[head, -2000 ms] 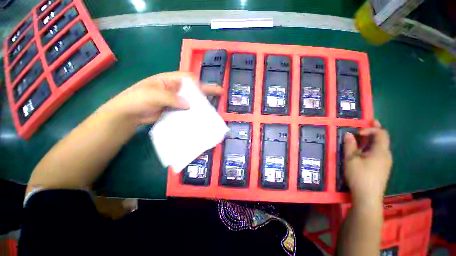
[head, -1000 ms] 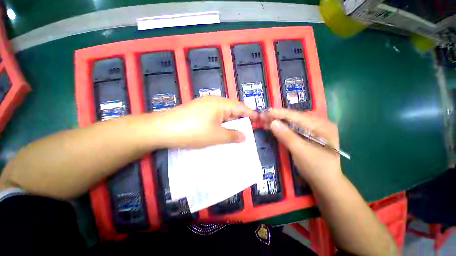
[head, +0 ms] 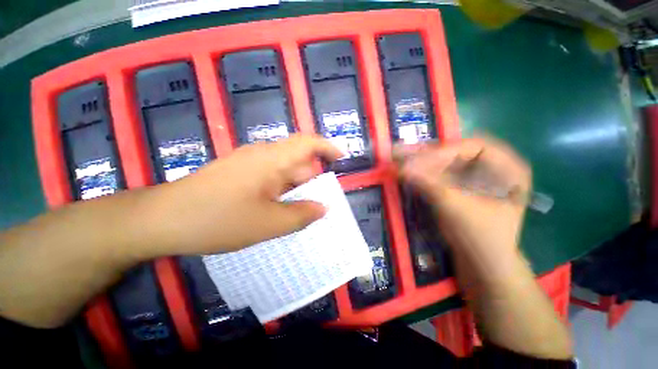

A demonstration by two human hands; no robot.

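My left hand is over the middle of the red foam tray, with the label sheet under its thumb, printed side up. My right hand is blurred over the tray's right side and holds the tweezers, whose rear end sticks out to the right. The tweezer tips are too blurred to tell. The foam tray holds dark phones with open backs in two rows. A phone shows in the top right pocket. My arms and the sheet hide much of the lower row.
A white spare paper piece lies beyond the tray on the pale strip. Yellow-wrapped equipment stands at the far right. More red trays show below the bench's right front edge. The glossy green bench top extends right of the tray.
The view has moved closer to the tray's right part. The sheet now shows its printed grid side. My right hand has come off the bottom right pocket, taken up the tweezers, and moved away from my left fingers.
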